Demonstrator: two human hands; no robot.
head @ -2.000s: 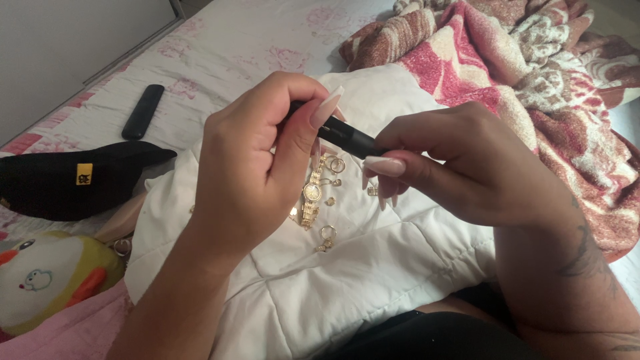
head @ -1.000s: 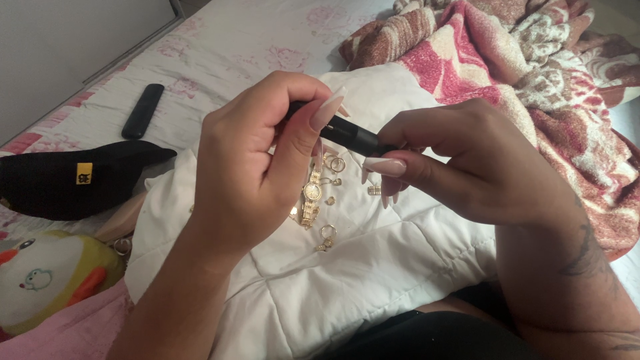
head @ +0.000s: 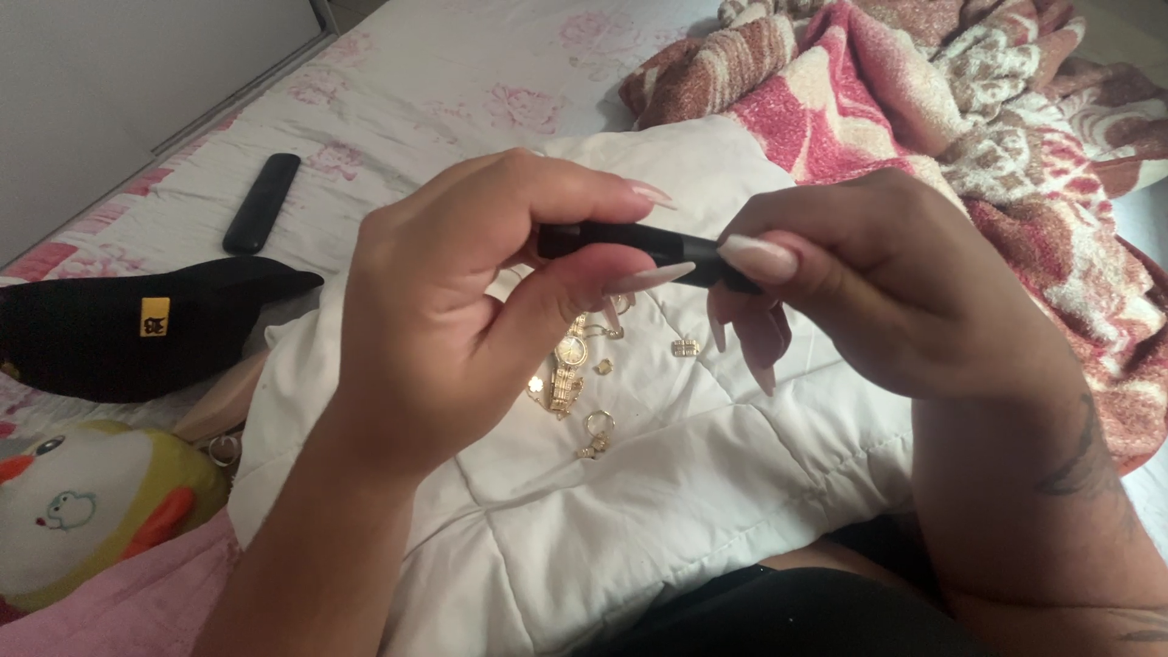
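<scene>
A slim black cylindrical tube (head: pixel 652 245) lies almost level between my two hands. My left hand (head: pixel 456 310) grips one end with thumb and fingers; my right hand (head: pixel 849 283) pinches the other end between thumb and curled fingers. Below them, on a white quilted comforter (head: pixel 730 493), rest a gold-coloured wristwatch (head: pixel 571 352), a ring (head: pixel 599 422) with small gold pieces beside it, a small gold piece (head: pixel 604 367) and a gold rectangular piece (head: pixel 685 348). Part of the jewellery is hidden behind my left hand's fingers.
A black elongated case (head: pixel 262 203) lies on the floral bedsheet (head: pixel 520 100) at the left. Nearer are a black fabric item (head: pixel 82 328) with a yellow tag and a plush bird toy (head: pixel 100 511). A crumpled patterned blanket (head: pixel 858 82) fills the upper right.
My left hand's index finger has lifted and straightened along the black tube, and its thumb has shifted, showing more of the tube. My right hand has hardly moved.
</scene>
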